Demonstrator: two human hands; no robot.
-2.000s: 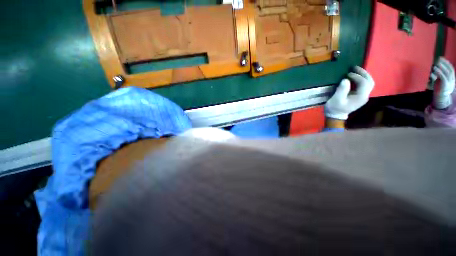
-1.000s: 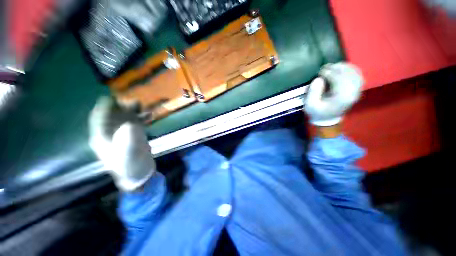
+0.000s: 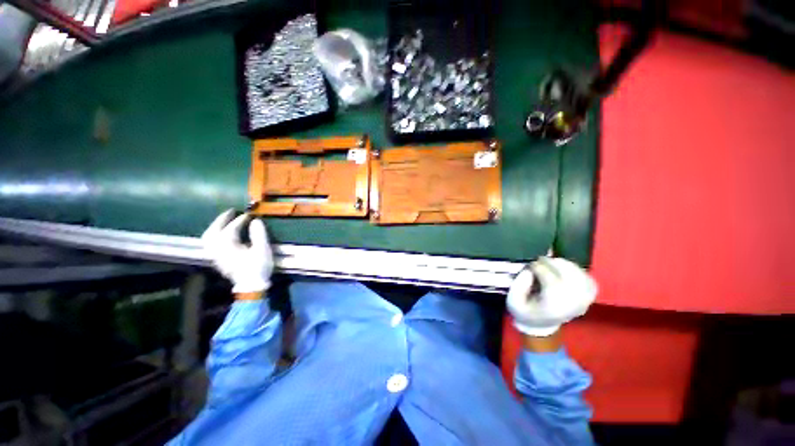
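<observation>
The orange-brown two-part fixture lies on the green surface, with a left plate (image 3: 340,179) with cut-outs and a right plate (image 3: 434,185). No circuit board shows in either. My left hand (image 3: 241,253), in a white glove, is over the silver rail just below the fixture's lower left corner; thumb and fingers are apart and nothing shows in it. My right hand (image 3: 551,296), also white-gloved, rests loosely curled at the rail, right of the fixture; a dark gap shows between thumb and fingers, and I cannot tell if it holds anything.
Behind the fixture stand a black tray of tiny silver pieces (image 3: 283,78), a clear bag or cup (image 3: 350,68) and a black tray of larger silver pieces (image 3: 440,91). A dark tool with metal ends (image 3: 558,113) hangs at upper right. A red mat (image 3: 697,174) lies right.
The view has swung and steadied, bringing both trays and the fixture into full view. Both hands are now at the rail; the large blurred arm and another person's gloved hand are gone from view.
</observation>
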